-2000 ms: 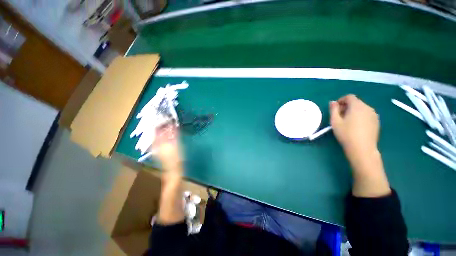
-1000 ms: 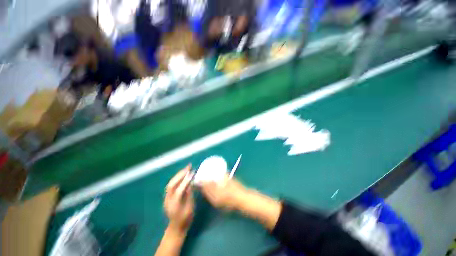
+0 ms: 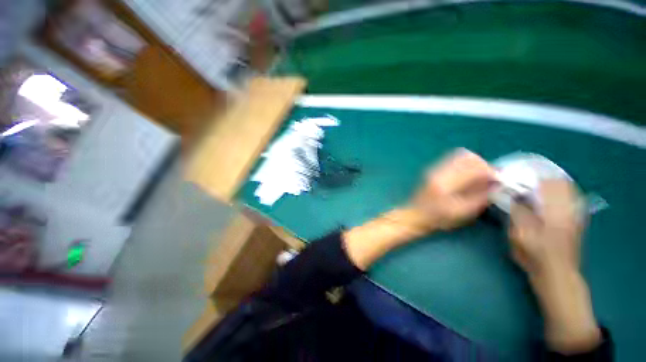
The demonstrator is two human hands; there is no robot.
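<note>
A round white housing (image 3: pixel 542 167) is at the right of the head view, above the green bench, with a small part of a white stick (image 3: pixel 597 203) showing at its right side. My left hand (image 3: pixel 459 189) is at the housing's left edge with its fingers closed together; blur hides what they pinch. My right hand (image 3: pixel 549 219) is on the housing's near side and holds it. A pile of white wired arms (image 3: pixel 292 161) lies at the bench's left end, with thin black wires (image 3: pixel 338 173) fanning out to its right.
A brown cardboard sheet (image 3: pixel 248 138) stands at the bench's left end. An open cardboard box (image 3: pixel 244 258) is below the left bench edge, with a little white showing in it. A white strip (image 3: pixel 453 106) runs along the bench's far side, before the green channel (image 3: pixel 467 60).
The view has swung back to the left and down. Both hands remain at the white housing. The right-hand pile, the blue bin and the people opposite have left the view.
</note>
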